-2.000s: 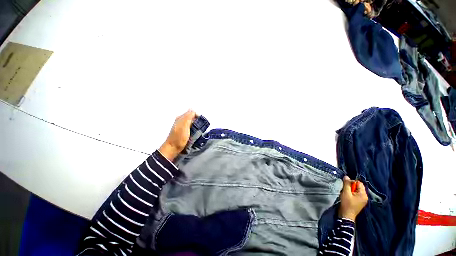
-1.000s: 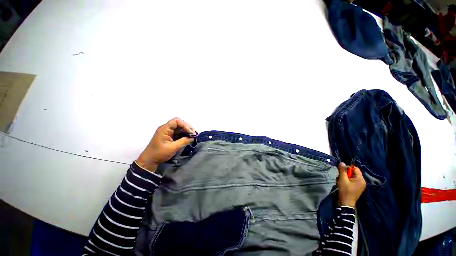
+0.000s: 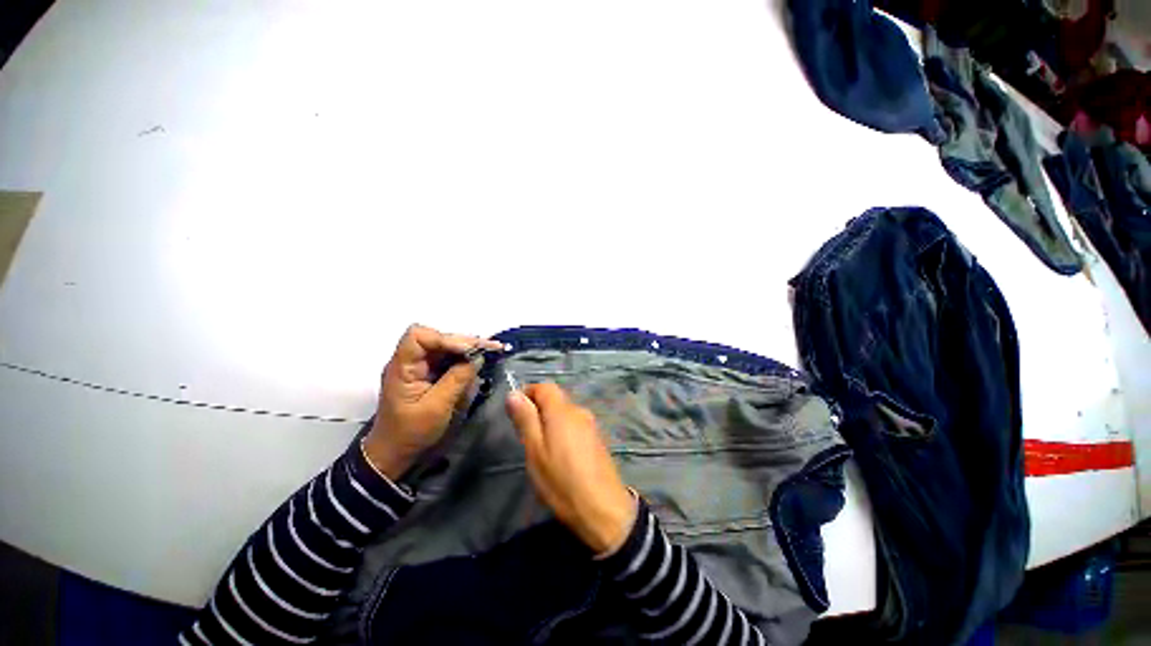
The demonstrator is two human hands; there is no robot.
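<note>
A denim jacket (image 3: 682,429) lies spread in front of me, its grey-blue inside up. Its dark front placket (image 3: 619,340) with small pale buttons runs along the far edge. My left hand (image 3: 427,394) pinches the placket's left end between thumb and fingers. My right hand (image 3: 568,461) is just right of it, over the grey inside, closed around a small tool, the thread snips (image 3: 513,381). Only their pale tip shows, pointing up toward the placket; the rest is hidden in the hand.
A dark denim garment (image 3: 940,379) lies close at the right. More denim garments (image 3: 991,139) lie at the far right. A red strip (image 3: 1079,457) is on the white table (image 3: 379,152) at right. A tan card (image 3: 15,227) is at the far left. A blue crate (image 3: 1073,593) is below the table edge.
My right hand has left the placket's right end and moved left, close to my left hand. The placket's right end lies free. The view has shifted, with the tan card now mostly out of frame.
</note>
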